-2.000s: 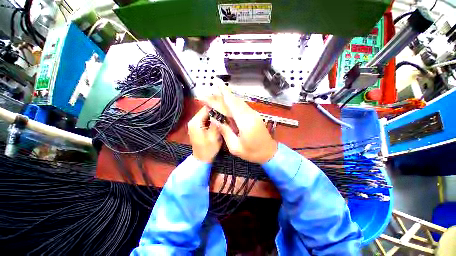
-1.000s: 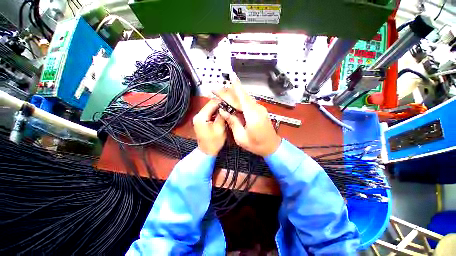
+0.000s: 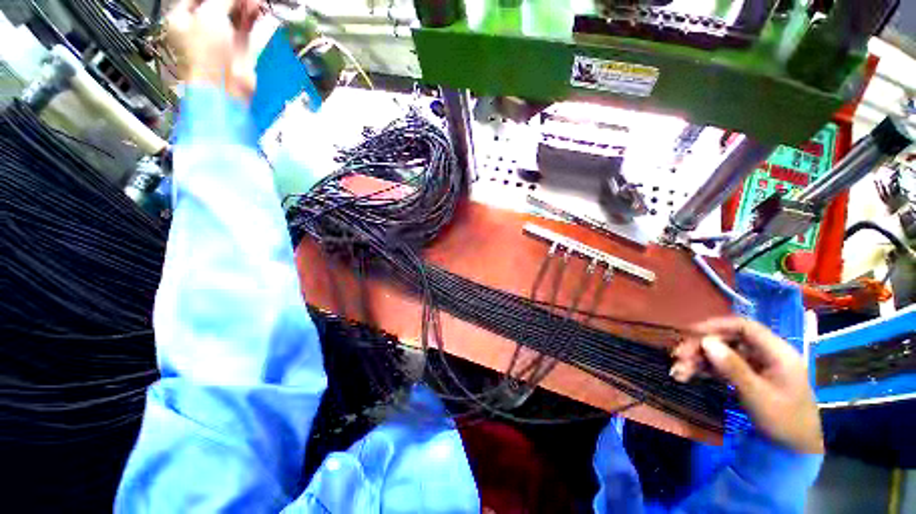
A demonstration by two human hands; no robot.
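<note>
Black cables (image 3: pixel 502 306) lie in a long bundle across the reddish-brown board (image 3: pixel 472 236), with a looped coil (image 3: pixel 432 191) at its left. A narrow silver loading bar (image 3: pixel 593 253) lies behind the bundle with several cables hanging from it. My left hand (image 3: pixel 213 45) is raised at the top left, blurred and near the picture's edge; whether it holds anything cannot be told. My right hand (image 3: pixel 748 371) is over the bundle's right end, fingertips bent together at the cables. It hides the cable ends, and a firm grip cannot be made out.
The green upper platen (image 3: pixel 703 95) spans above the mould block (image 3: pixel 581 161) and the perforated machine table (image 3: pixel 502 151). Another metal strip (image 3: pixel 588 219) lies at the table's front edge. Steel posts stand beside the mould. The blue tub (image 3: pixel 778 301) is at right; more cables (image 3: pixel 70 271) hang at far left.
My hands were together over the board around a small dark piece; now they are apart, left hand up to the far left, right hand to the right. The view has shifted and tilted.
</note>
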